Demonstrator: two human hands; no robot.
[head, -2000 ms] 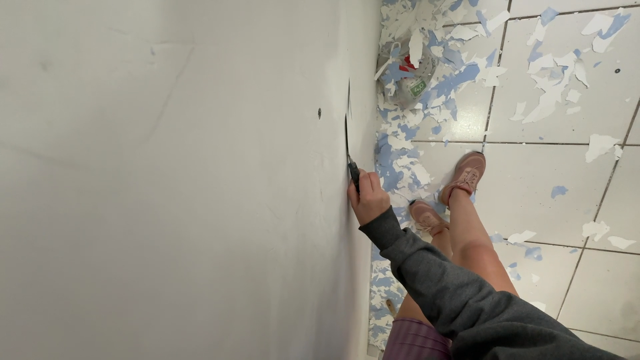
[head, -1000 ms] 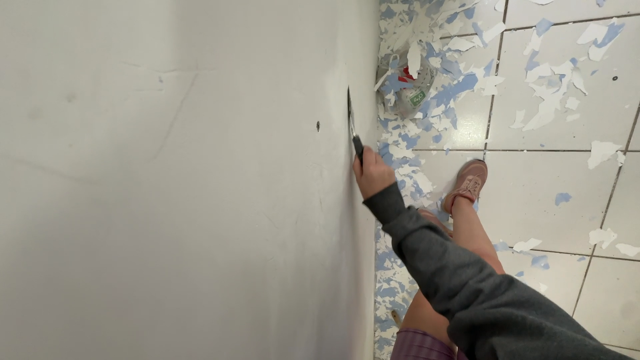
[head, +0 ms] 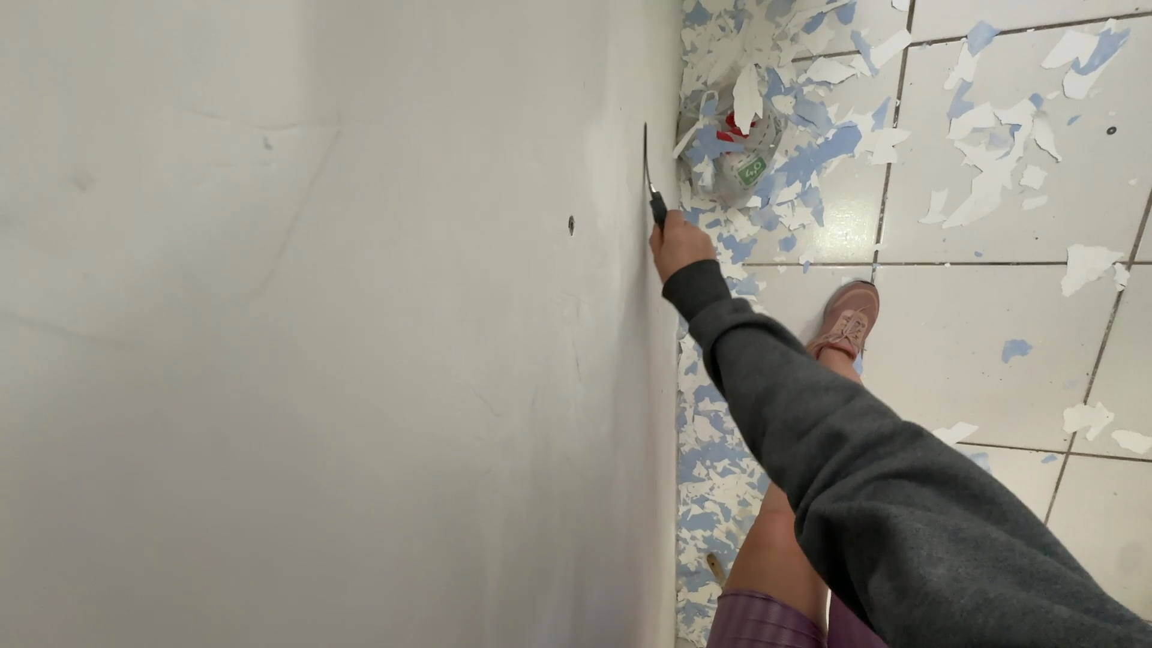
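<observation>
My right hand (head: 681, 245), in a dark grey sleeve, grips the black handle of a scraper (head: 657, 207). The tool's thin metal blade is seen nearly edge-on, close along the pale painted wall (head: 405, 270); whether it touches is hard to tell. To the left of the tool, a small dark hole or plug (head: 571, 225) marks the wall. My left hand is out of view.
White and blue paint flakes (head: 819, 153) cover the tiled floor (head: 981, 207) along the wall's foot. A clear plastic bag (head: 742, 166) lies among them. My pink shoe (head: 849, 317) rests on the tiles; a narrow brownish object (head: 715, 567) lies beside my leg.
My right hand, holding the scraper, has moved up in the view along the wall. Two shoes showed two seconds ago; now one shows, the other hidden behind my arm.
</observation>
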